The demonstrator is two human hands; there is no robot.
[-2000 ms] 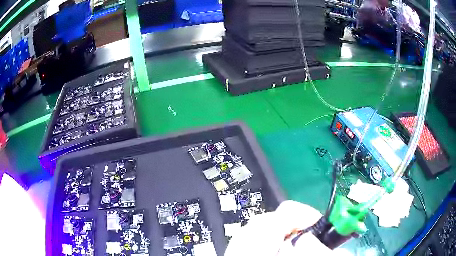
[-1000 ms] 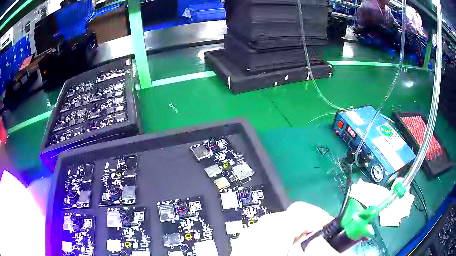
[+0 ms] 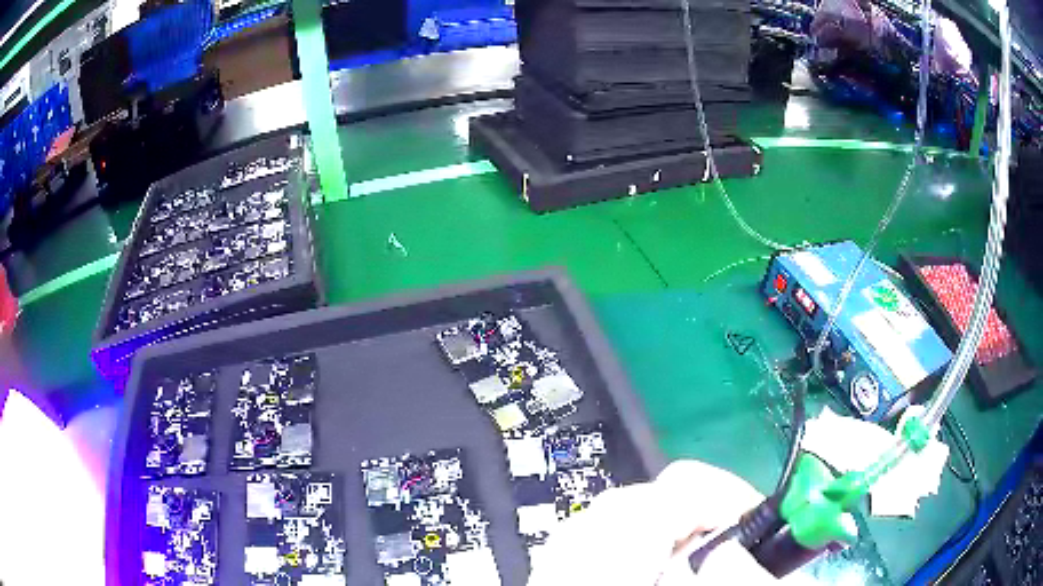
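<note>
A black component tray (image 3: 343,326) lies in front of me with several circuit boards (image 3: 520,378) in groups. My right hand (image 3: 658,521), overexposed white, is at the tray's lower right, closed round the dark barrel of a dispensing syringe (image 3: 789,549). The syringe has a bright green cap (image 3: 818,504) with a clear hose running up from it. The hand covers part of the boards there, and the syringe's tip is hidden. My left hand cannot be made out; a blown-out white and purple glow fills the lower left edge.
A second tray of boards (image 3: 212,246) stands back left. A tall stack of black trays (image 3: 629,92) stands at the back. A light blue controller (image 3: 864,326), crumpled white wipes (image 3: 898,481) and a small tray with red contents (image 3: 972,315) are at right. Hoses hang overhead.
Over the two seconds, my right hand with the syringe and green cap has shifted slightly to the right and down. The boards look unchanged.
</note>
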